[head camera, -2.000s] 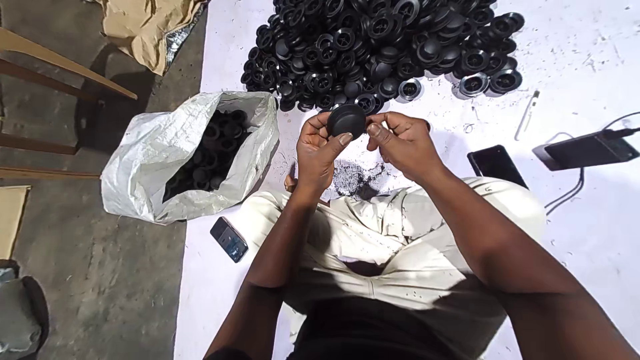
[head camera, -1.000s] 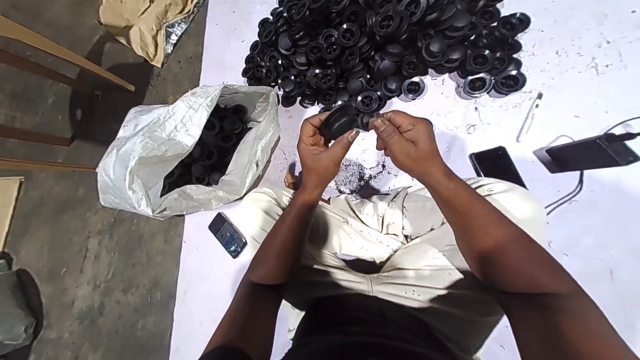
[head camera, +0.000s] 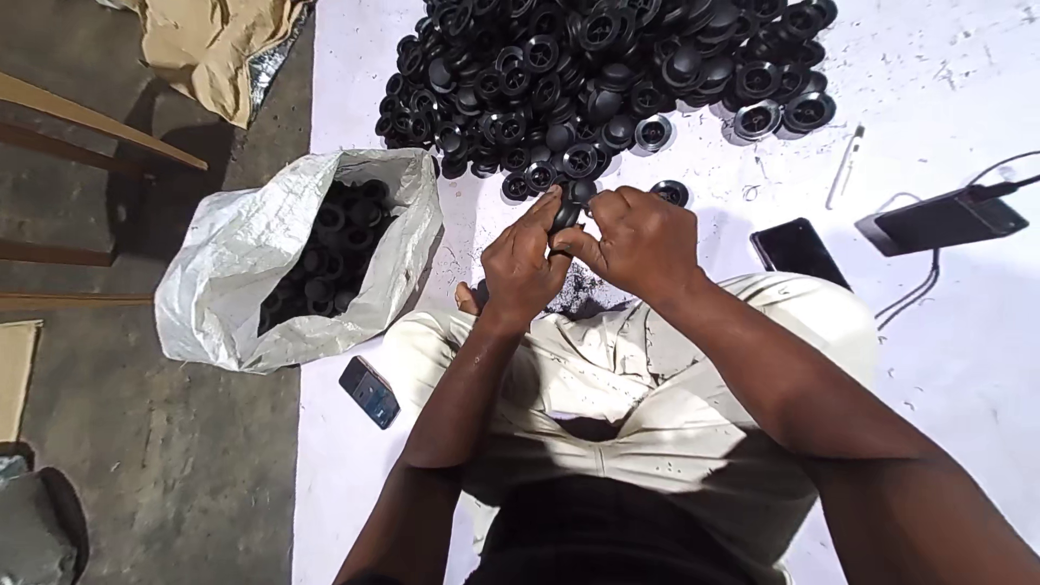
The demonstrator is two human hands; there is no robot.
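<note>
Between my two hands, just below a large pile of round black plastic caps (head camera: 540, 89), is one black cap (head camera: 566, 214). My left hand (head camera: 524, 264) holds it from the left, fingers pointing up along its side. The curled fingers and thumb of my right hand (head camera: 638, 240) meet its right side; whether they pinch a small part is hidden. A single black cap (head camera: 670, 193) lies on the white sheet just above my right knuckles. More black caps (head camera: 325, 260) fill part of an open white woven sack (head camera: 231, 244) on the left.
A phone with a lit screen (head camera: 370, 392) lies by my left knee. Near my right knee are a dark phone (head camera: 800, 252), a black device with cables (head camera: 942, 219) and a thin white stick-like tool (head camera: 846, 166). Wooden legs (head camera: 89, 114) and brown paper (head camera: 207, 49) are at upper left.
The cap in my hands has turned from face-up to edge-on, and my right hand has closed in beside my left. A single cap now shows above my right hand.
</note>
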